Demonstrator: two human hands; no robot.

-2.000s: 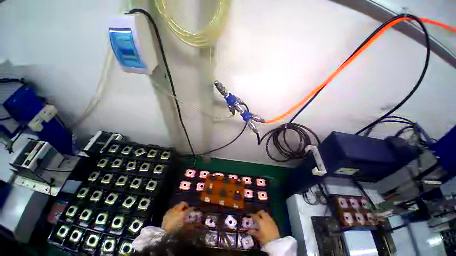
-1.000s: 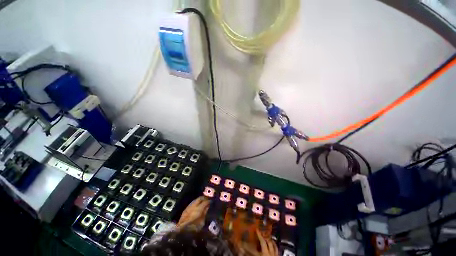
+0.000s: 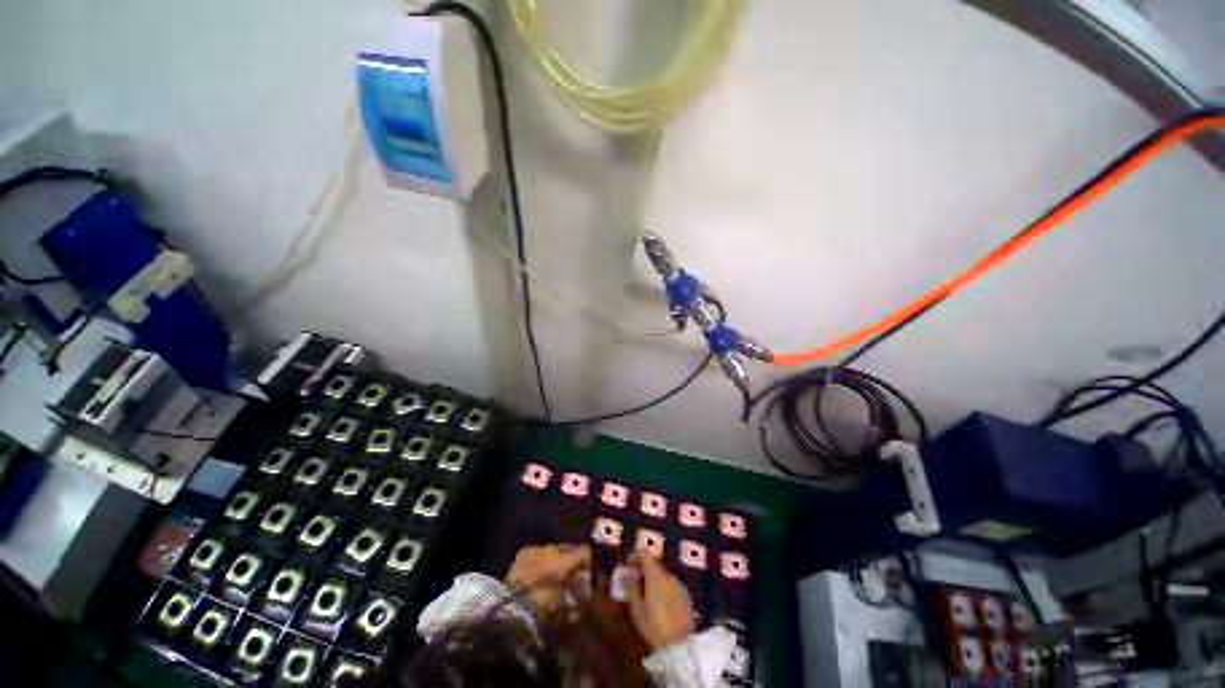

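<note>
My left hand (image 3: 548, 571) is over the front part of the black parts tray (image 3: 771, 612), its fingers pointing right; I cannot tell what it holds. My right hand (image 3: 658, 602) is just right of it, with a small whitish square part (image 3: 625, 581) at its fingertips. Below and between the hands is the orange-brown fixture (image 3: 602, 642), blurred and mostly hidden by hands and dark hair. Pinkish-white square parts (image 3: 653, 504) sit in the tray's back two rows. The second row's two left pockets look empty.
A second black tray (image 3: 352, 480) of pale parts is at left, beside a blue and grey machine (image 3: 148, 303). At right, a dark blue machine (image 3: 1034, 484) has a loaded fixture (image 3: 978, 632). Air coupling (image 3: 705, 316) and orange hose (image 3: 940, 289) hang on the wall.
The view has swung left, then partly back right. My hands have come close together over the fixture. The second row's two left parts are no longer seen in the tray.
</note>
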